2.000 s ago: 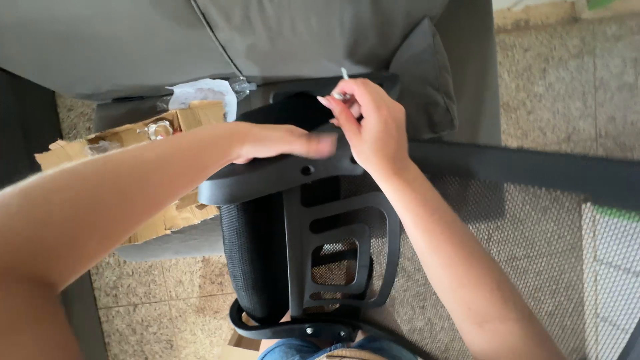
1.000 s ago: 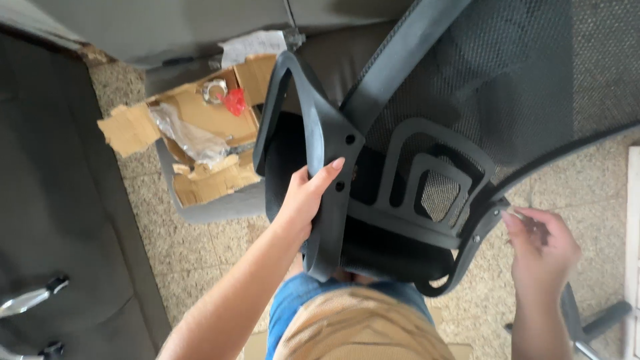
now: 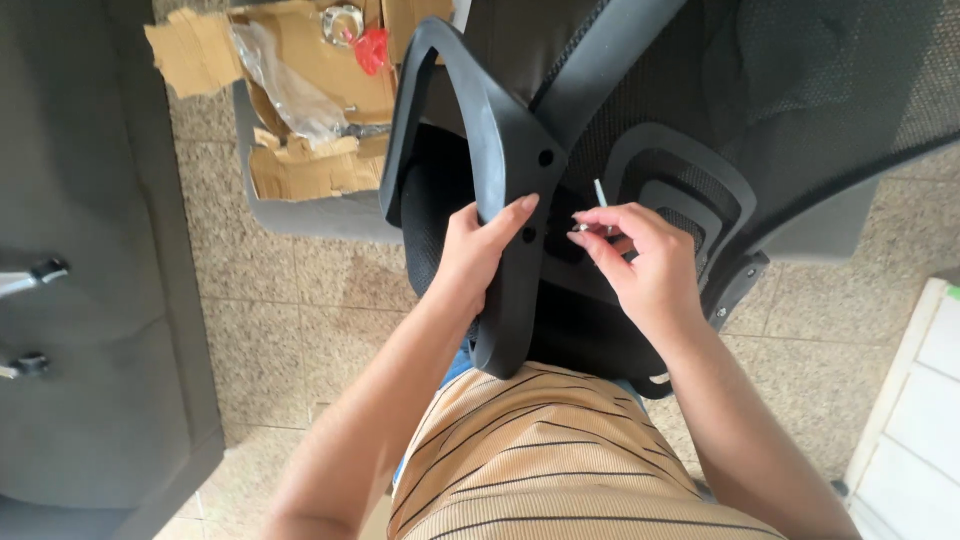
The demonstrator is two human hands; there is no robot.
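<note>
My left hand (image 3: 480, 251) grips a black plastic chair armrest (image 3: 491, 150) by its flat mounting part, thumb between two dark bolt holes. Just right of the armrest, my right hand (image 3: 637, 259) pinches a small metal bolt (image 3: 582, 227) between thumb and fingertips; a thin metal rod, perhaps a hex key (image 3: 600, 193), sticks up from the same hand. Under both hands lie the black seat and the mesh chair back (image 3: 795, 82) with its plastic lumbar frame (image 3: 675, 142). Screw heads show on a bracket (image 3: 739, 289) at the frame's lower right.
An open, torn cardboard box (image 3: 315, 161) holds clear plastic wrap, a red plastic piece and a roll of tape, upper left. A dark grey sofa (image 3: 82, 300) with metallic parts on it fills the left side. A white tiled edge (image 3: 915, 420) stands at the right, above the speckled floor.
My right hand has moved left from the bracket at the chair's far side to beside the armrest. My left hand still holds the armrest.
</note>
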